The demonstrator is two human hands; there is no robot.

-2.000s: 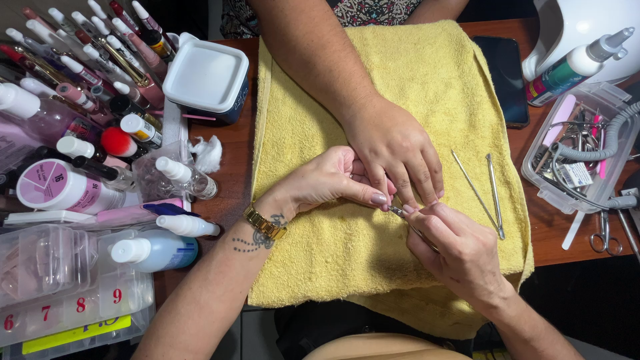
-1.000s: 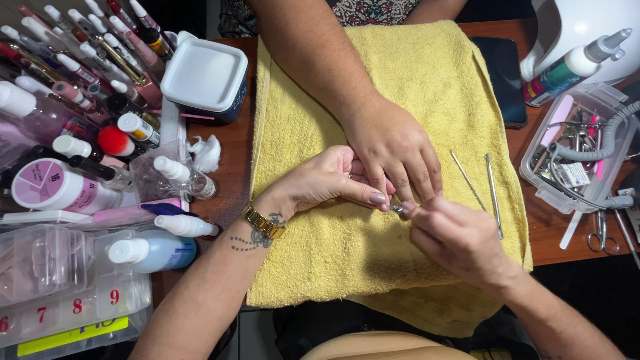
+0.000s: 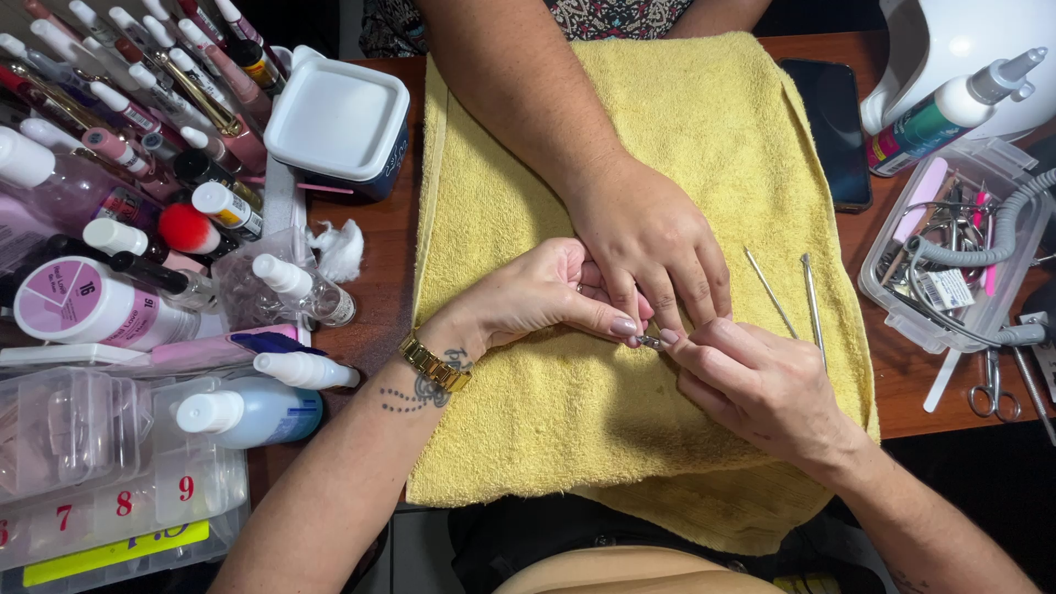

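Note:
Across a yellow towel reaches another person's hand, palm down with fingers toward me. My left hand holds one finger of that hand, thumb on top near the fingertip. In my right hand is a small metal tool, probably a cuticle nipper, its tip at that fingertip; most of it is hidden by my fingers. Two slim metal manicure tools lie on the towel right of the hands, a thinner one and a thicker one.
Nail polish bottles, a lidded tub, cotton and a spray bottle stand left. At right are a phone, a white bottle with a coloured label, a clear bin of tools and scissors.
My right hand has shifted and turned slightly at the fingertip, and the tool's handle that showed earlier is now mostly covered. My left hand and the other person's hand have stayed in place.

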